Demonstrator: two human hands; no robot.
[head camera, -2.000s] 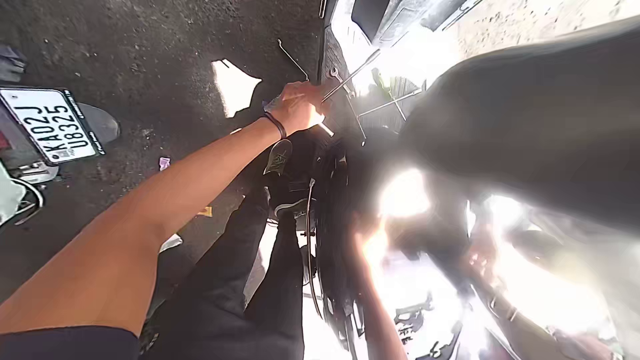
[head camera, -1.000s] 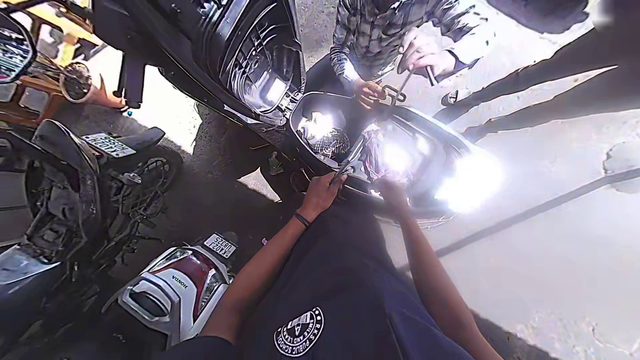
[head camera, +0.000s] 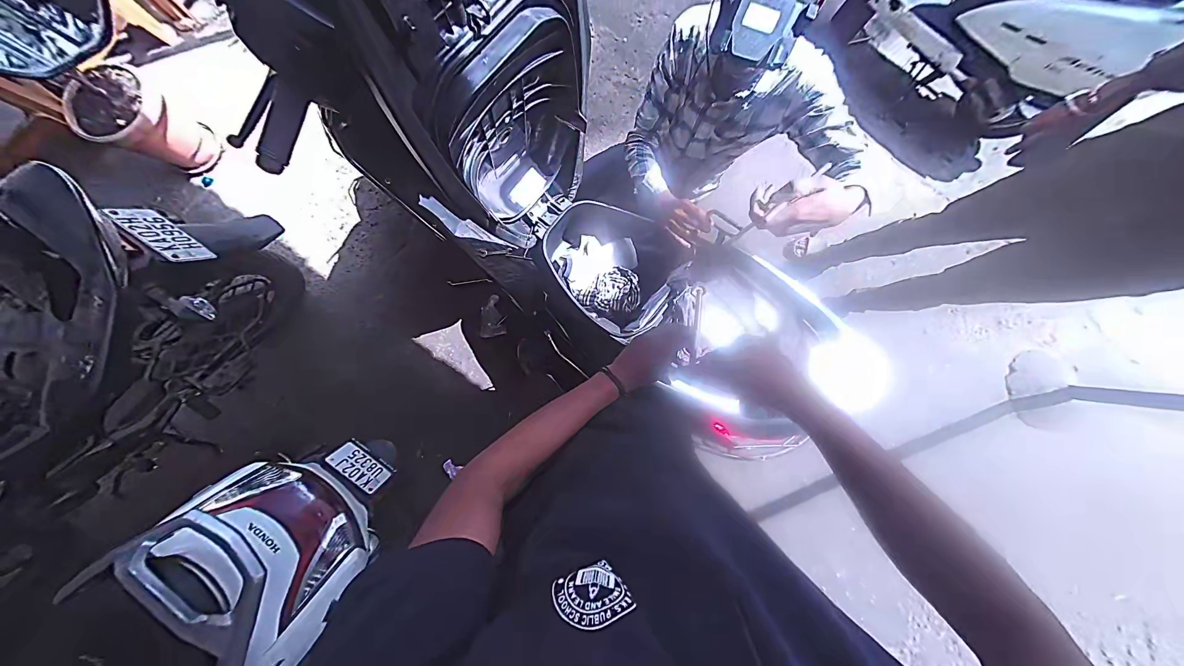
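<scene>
My left hand (head camera: 652, 356) is at the near edge of a black scooter's open under-seat compartment (head camera: 606, 277), beside a shiny metal part; whether its fingers grip that part is hard to see. My right hand (head camera: 754, 370) reaches over the scooter's rear section, beside strong glare that hides its fingers. Dark cloth-like and patterned things lie inside the compartment. The raised seat (head camera: 518, 120) shows its ribbed underside. Across the scooter, a person in a checked shirt (head camera: 740, 111) has both hands near a bent metal bar (head camera: 728, 222).
A white and red Honda scooter (head camera: 268, 546) stands at the lower left, a dark motorcycle (head camera: 176, 342) above it. A plant pot (head camera: 106, 102) is at the upper left. Another person's legs (head camera: 999, 240) and a white scooter (head camera: 1082, 42) are at the right.
The view has swung far from the scooter's side to its open compartment. My left hand held a slender metal tool two seconds ago. The other person's head has come into view.
</scene>
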